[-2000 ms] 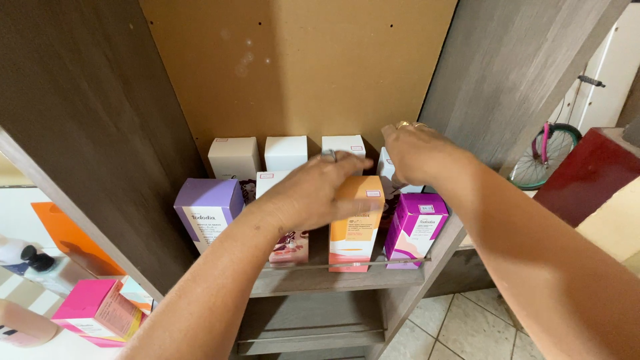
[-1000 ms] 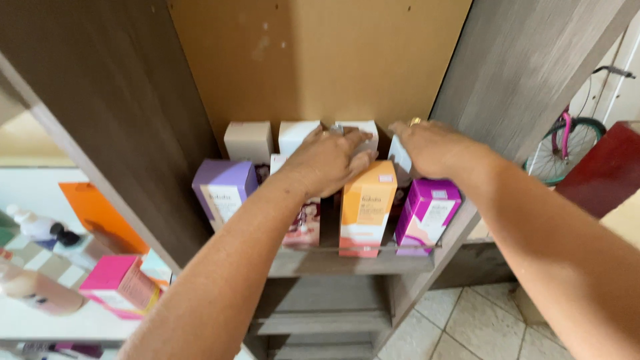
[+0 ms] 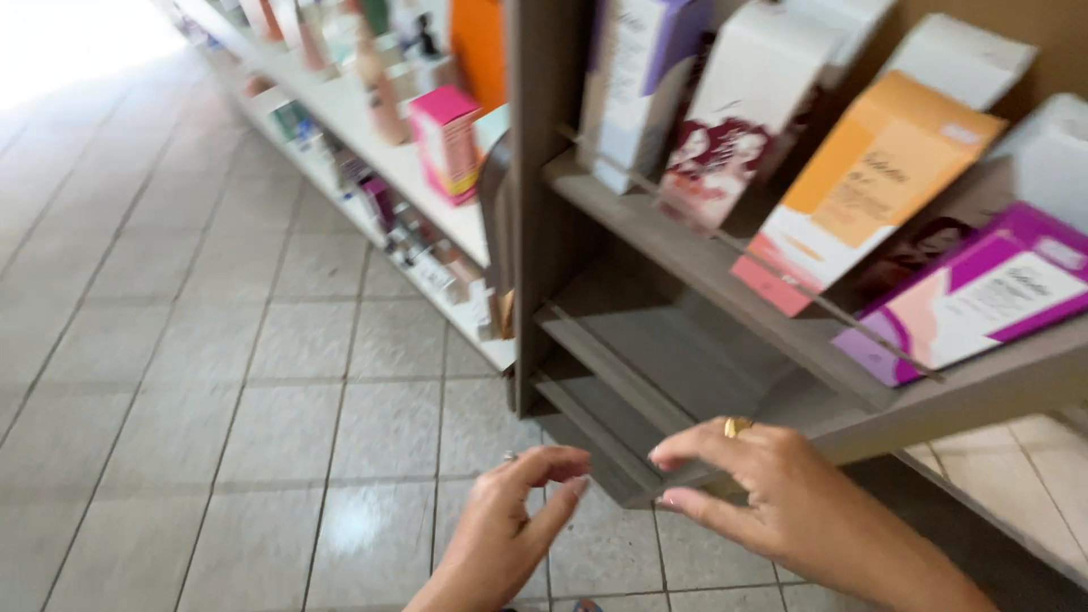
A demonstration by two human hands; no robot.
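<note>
My left hand (image 3: 523,514) hangs over the tiled floor, its thumb and fingers apart with nothing between them. To its right is my right hand (image 3: 769,497), a gold ring on one finger, also apart and holding nothing, in front of the grey wooden shelf unit (image 3: 629,357). On the unit's upper shelf stand a purple and white carton (image 3: 633,93), a white carton with dark red print (image 3: 731,127), an orange carton (image 3: 884,178) and a magenta carton (image 3: 986,293), behind a thin rail. White cartons (image 3: 965,55) stand behind them. Neither hand touches a carton.
Left of the unit, a white shelf (image 3: 408,153) holds a pink box (image 3: 446,140), a pump bottle (image 3: 429,55), other bottles and an orange panel (image 3: 478,51). Small items line its lower level. Grey floor tiles (image 3: 255,382) extend to the left.
Both hands have come away from the cartons on the upper shelf and are now lower, in front of the unit. The view has swung left and down.
</note>
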